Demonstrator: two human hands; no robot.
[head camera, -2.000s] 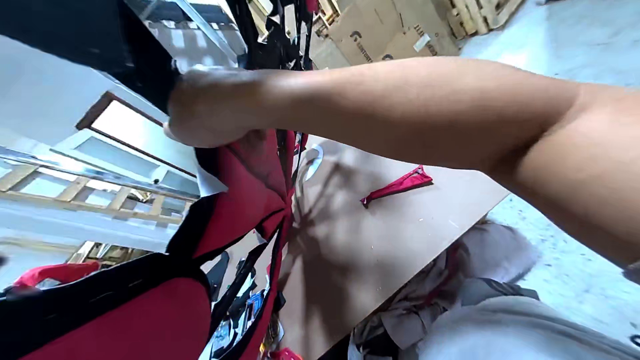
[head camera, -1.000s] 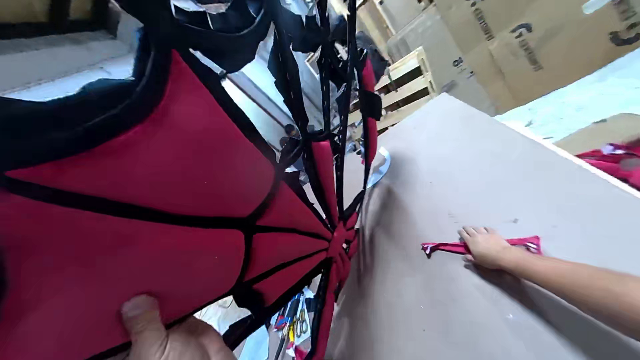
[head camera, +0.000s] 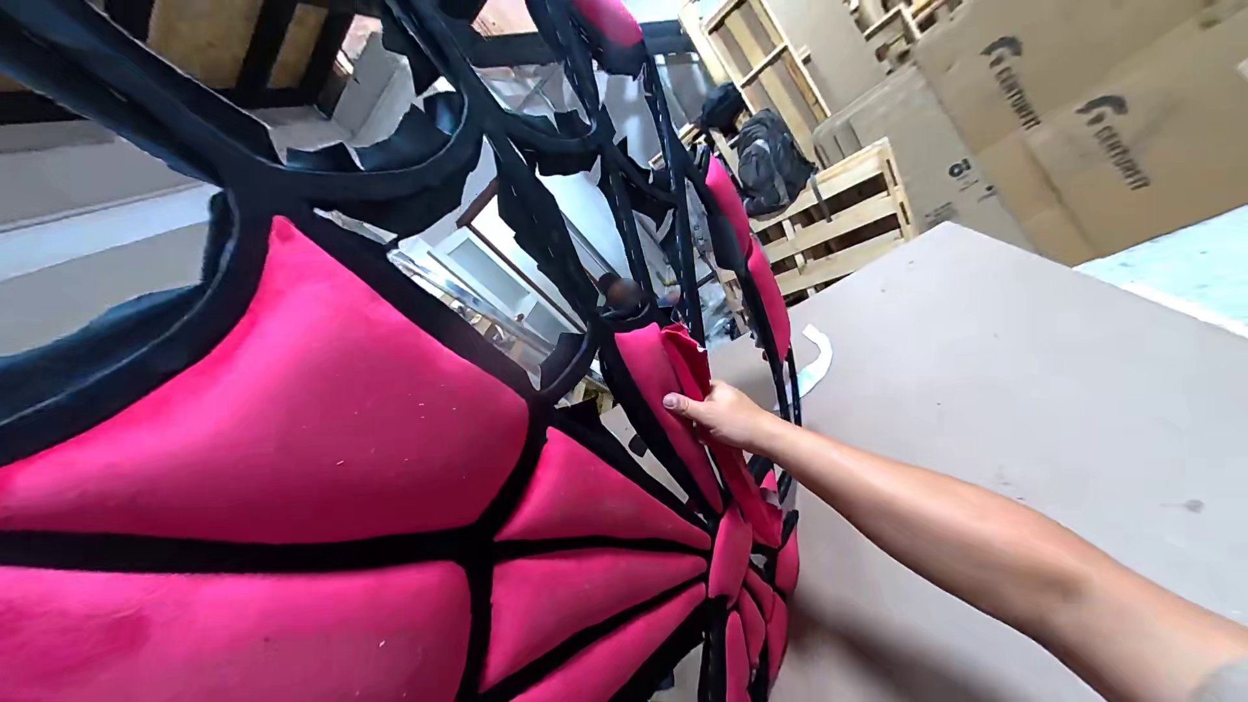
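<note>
A large web-like structure of black fabric-covered frame (head camera: 478, 546) with padded red-pink fabric panels (head camera: 390, 419) fills the left and middle of the view. Some of its upper cells are open, with ragged black fabric edges. My right hand (head camera: 726, 411) reaches in from the right and grips a narrow red fabric piece (head camera: 736, 468), holding it against the structure above the point where the black ribs meet. The far end of that piece is partly hidden among the small panels. My left hand is out of view.
The structure stands by a broad beige tabletop (head camera: 975, 409), on which a curved white strip (head camera: 817, 361) lies. Behind are large cardboard boxes (head camera: 1063, 127), wooden pallets (head camera: 838, 224) and a dark backpack (head camera: 770, 161).
My right hand, earlier on the red fabric piece lying on the table, has lifted it over to the structure. My left hand, which was at a lower panel, has left the view.
</note>
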